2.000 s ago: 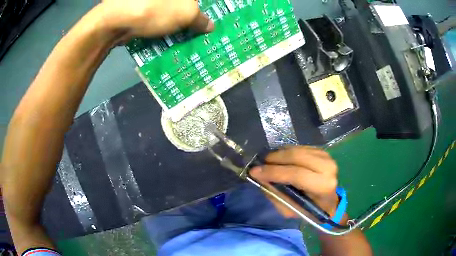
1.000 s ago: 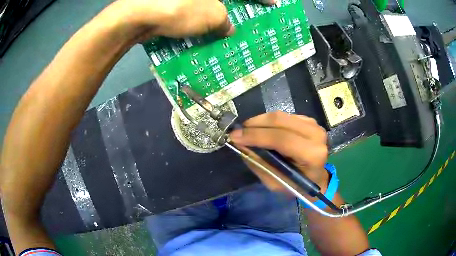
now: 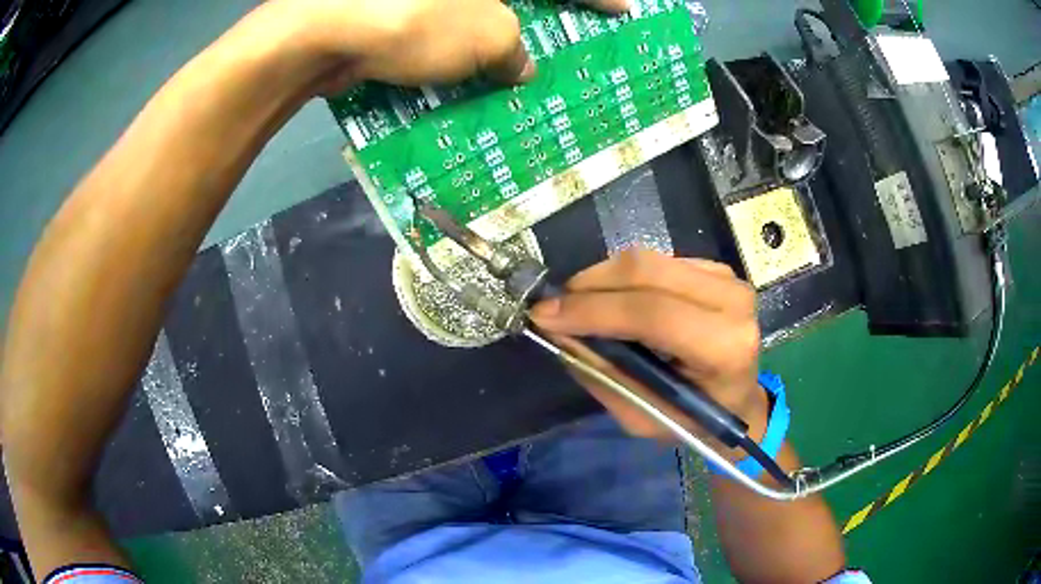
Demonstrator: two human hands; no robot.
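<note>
The green PCB panel [image 3: 571, 108] is held tilted over the solder dross cup [image 3: 457, 314], its pale strip along the near edge. My left hand [image 3: 440, 43] grips the panel at its upper left; part of the hand is cut off by the top edge. My right hand [image 3: 668, 331] is closed on the black soldering iron [image 3: 668, 382]. The iron's tip and the curved solder feed nozzle [image 3: 428, 257] are at the panel's lower-left corner, over its surface. Whether the tip touches a pad I cannot tell.
The iron stand [image 3: 765, 131] with its yellow sponge [image 3: 774, 236] is right of the panel. The dark solder feeder [image 3: 913, 205] stands beyond it. The feeder cable [image 3: 965, 394] loops down to the iron. Silvery tape bands cross the black mat [image 3: 377, 405].
Since two seconds ago the iron has moved from the dross cup up to the panel's corner. The panel and left hand have shifted slightly right. Over the last second little has changed.
</note>
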